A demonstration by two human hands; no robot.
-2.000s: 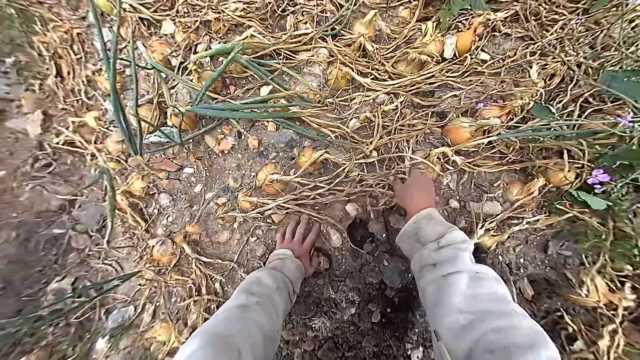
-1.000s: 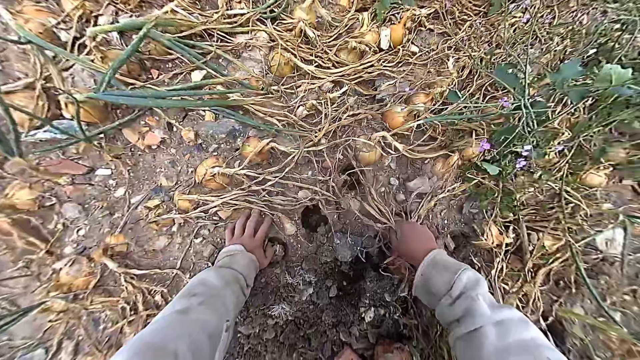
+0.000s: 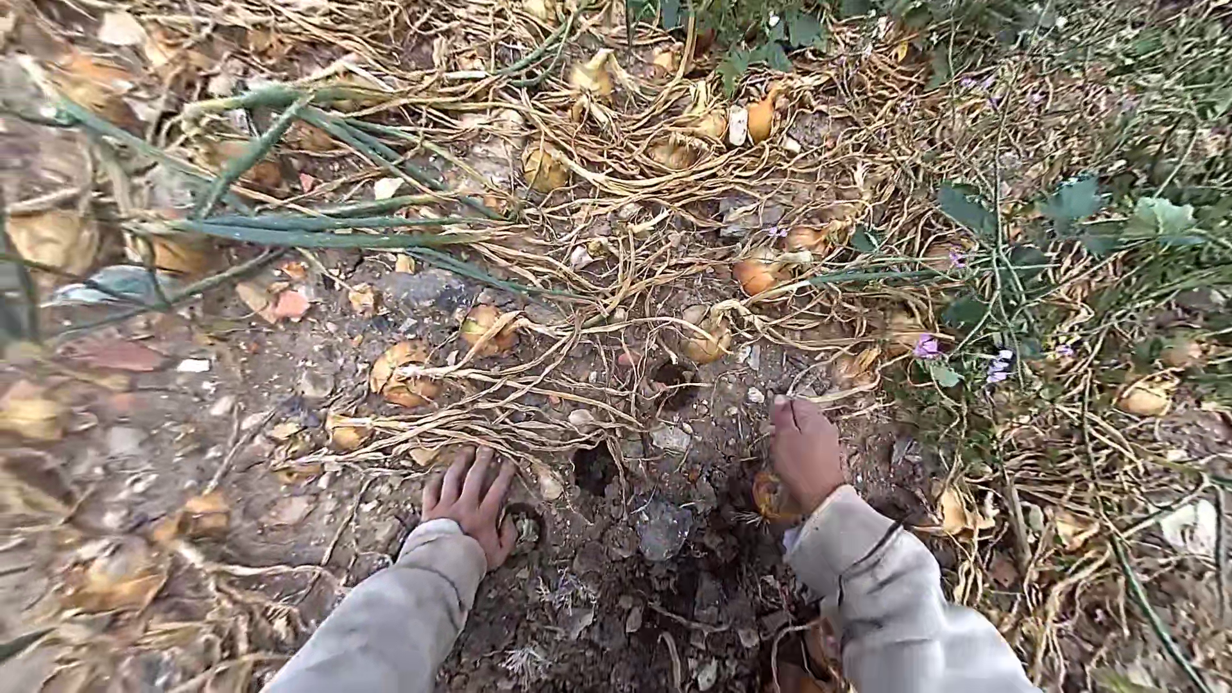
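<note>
My left hand (image 3: 472, 505) rests palm down with its fingers spread, touching the soil beside dry onion stalks (image 3: 491, 423). An onion (image 3: 404, 373) and a smaller one (image 3: 346, 432) lie beyond it, among the stalks. To the right, my right hand (image 3: 807, 452) is closed in a fist, with an onion (image 3: 773, 496) against its palm side; the fingers hide how it is gripped. More dry stalks lie just past the knuckles. Between the hands are a small hole (image 3: 595, 469) and a grey stone (image 3: 664, 527).
Several onions, such as one with an orange skin (image 3: 760, 273), lie in the tangled stalks ahead. Long green leaves (image 3: 318, 231) cross the upper left. Weeds with purple flowers (image 3: 927, 346) stand at right. Loose dark soil (image 3: 597, 616) and partly hidden onions are near my forearms.
My right hand has moved forward over the ground since one second ago, with the onion beside its palm moving along. My left hand stays spread near the same stalks.
</note>
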